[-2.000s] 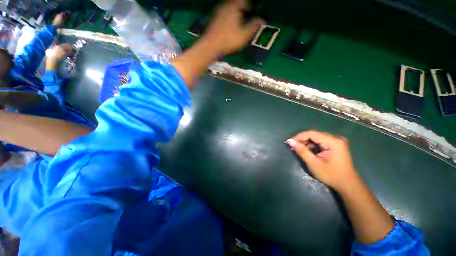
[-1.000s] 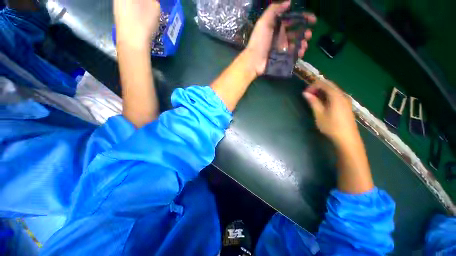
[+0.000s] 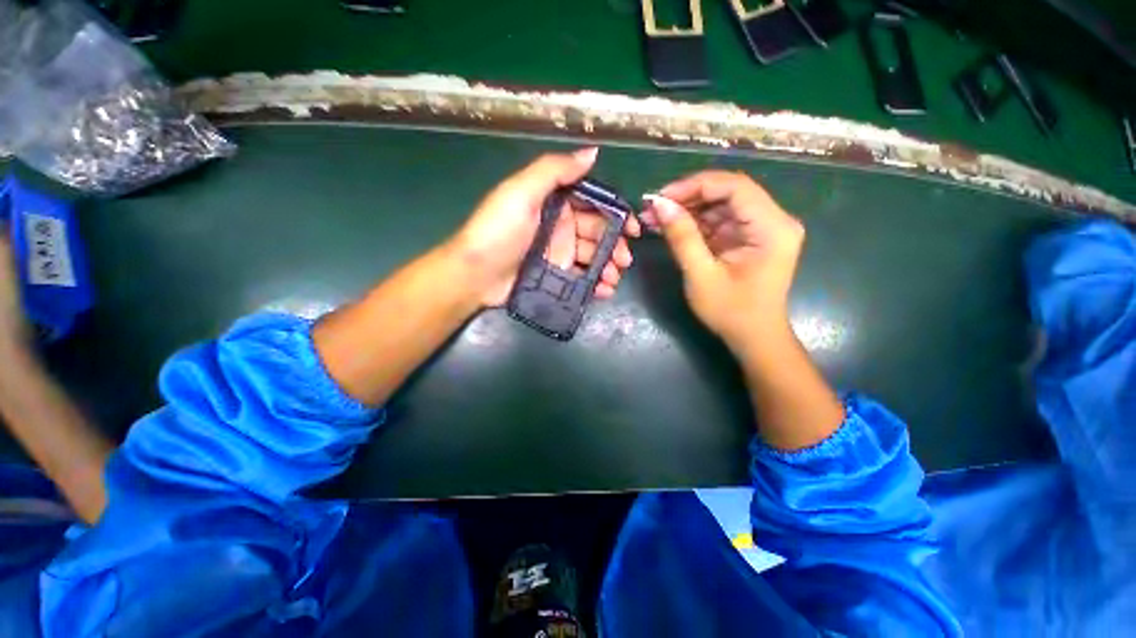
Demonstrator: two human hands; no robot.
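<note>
My left hand (image 3: 505,231) holds a black phone housing (image 3: 554,290) over the bench, its window opening towards the far end and my fingers showing through it. My right hand (image 3: 735,256) is just right of the housing's far end. Its thumb and forefinger are pinched on a tiny silvery metal insert (image 3: 649,209), small and partly covered by the fingertips. The insert and the housing look close together; whether they touch cannot be told.
A clear bag of metal inserts (image 3: 118,137) lies at the far left, above a blue parts bin (image 3: 50,262). A pale chipped rail (image 3: 498,106) crosses beyond my hands. More housings (image 3: 679,56) lie on the green surface. Neighbours' blue sleeves (image 3: 1090,337) show on the right, with a forearm left.
The view has turned, and the bag and bin now lie further left. My left hand has brought the housing back over the bench, near my right hand's pinched fingers.
</note>
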